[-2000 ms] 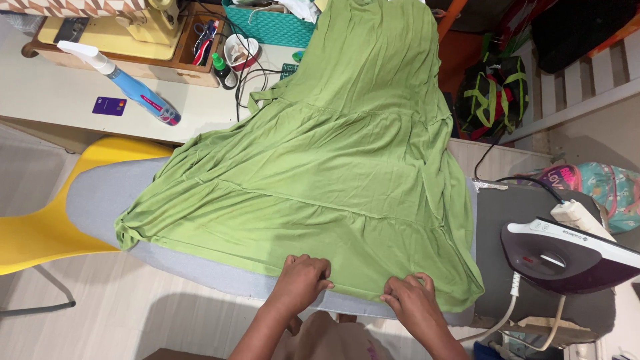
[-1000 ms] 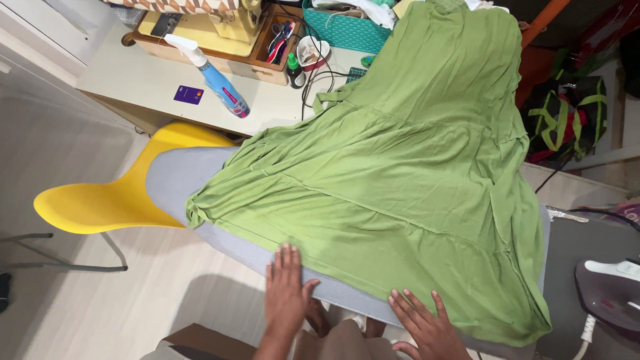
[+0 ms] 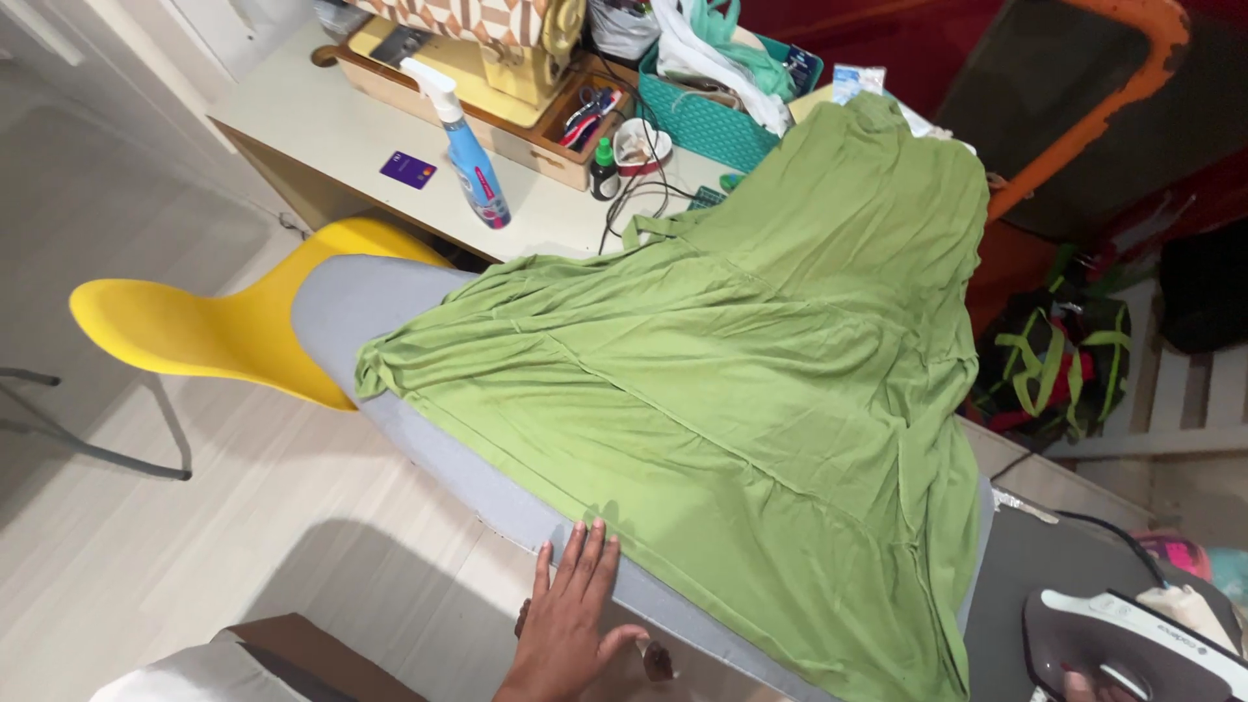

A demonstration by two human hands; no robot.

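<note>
A green garment with gathered seams (image 3: 741,390) lies spread and wrinkled over the grey ironing board (image 3: 448,463). My left hand (image 3: 573,604) is flat with fingers apart, its fingertips at the board's near edge by the garment's hem. At the lower right corner, the fingers of my right hand (image 3: 1082,687) show at the handle of a dark and white steam iron (image 3: 1121,643), which rests on the board's dark grey end. The frame edge cuts off most of that hand, so its grip is not clear.
A yellow chair (image 3: 214,331) stands under the board's narrow end. Behind, a white desk (image 3: 322,127) holds a blue spray bottle (image 3: 476,175), a purple card (image 3: 408,170), a sewing machine (image 3: 526,68), a small dark bottle (image 3: 604,177) and a teal basket (image 3: 702,122). Cables trail nearby.
My right hand has left the garment's hem and moved right to the iron. My left hand stays near the hem, where its fingers were curled two seconds ago and now lie flat.
</note>
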